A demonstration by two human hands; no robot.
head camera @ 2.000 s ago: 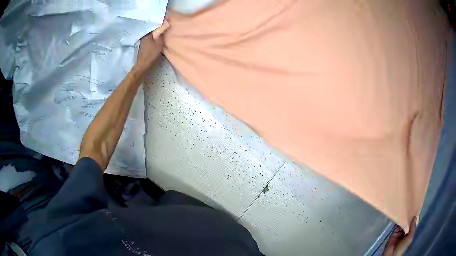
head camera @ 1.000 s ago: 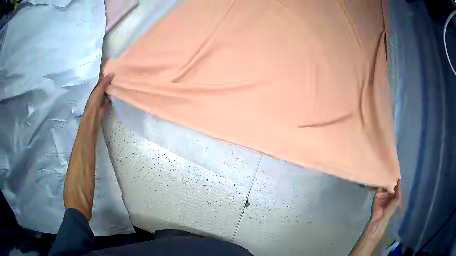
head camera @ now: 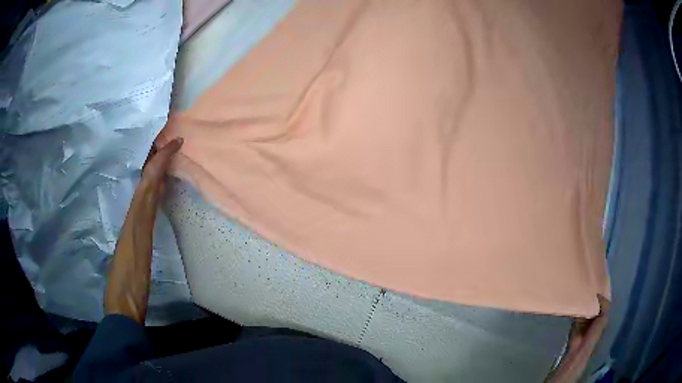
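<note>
The peach fabric [head camera: 404,164] spreads over most of the table, with soft folds near its left corner. My left hand [head camera: 163,155] is closed on the fabric's left corner, where the cloth bunches. My right hand [head camera: 589,326] holds the near right corner at the lower right; its fingers are partly hidden by the cloth. The near edge of the fabric sags in a curve between my hands.
Crinkled white sheeting [head camera: 82,149] lies along the left. Speckled cream table [head camera: 299,299] with a seam shows nearest me. Blue-grey covering [head camera: 647,194] hangs in folds at the right. A pale pink cloth [head camera: 200,16] shows at the top left.
Since one second ago, the fabric's near edge has come closer to me and covers more table. My right hand is lower in view. The folds have shifted towards the left corner.
</note>
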